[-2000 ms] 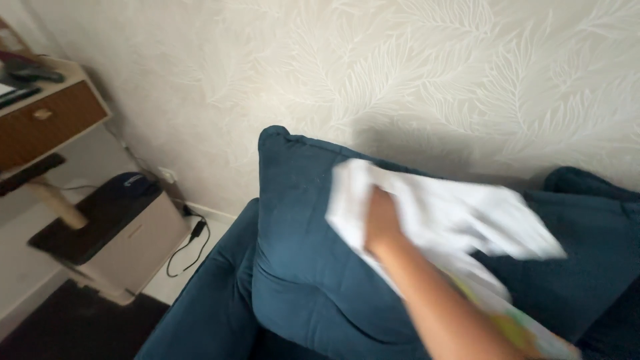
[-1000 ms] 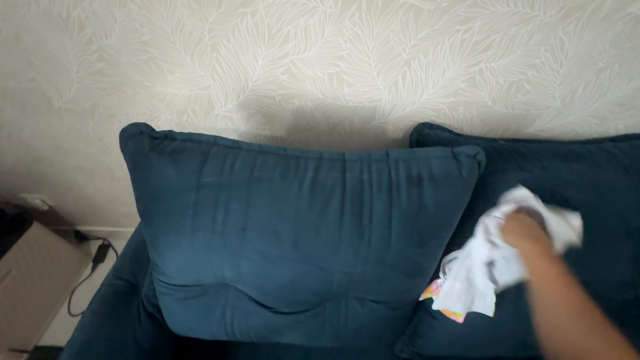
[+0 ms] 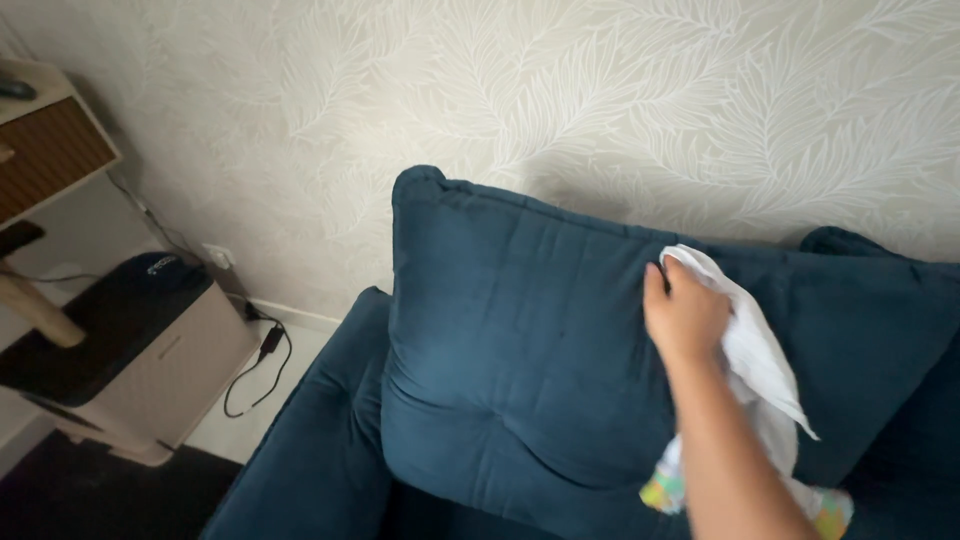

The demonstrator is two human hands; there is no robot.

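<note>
My right hand (image 3: 686, 311) grips a white cloth (image 3: 761, 360) with colourful patterned ends, in front of the dark blue back cushion (image 3: 517, 322) of a sofa. The cloth hangs down past my wrist on its right side, and its coloured ends show on either side of my forearm. The cushion leans against the wall, its upper left corner raised. My left hand is out of the picture.
The blue sofa armrest (image 3: 315, 427) lies left of the cushion. Further left are a light storage box (image 3: 169, 367) with a dark top, a black cable (image 3: 289, 352) on the floor, and a wooden cabinet (image 3: 56, 154). Behind stands a wall with a leaf pattern (image 3: 600, 90).
From the right-hand cushion one second ago, my right hand has moved left to the nearer back cushion, still holding the cloth. The view has swung back left.
</note>
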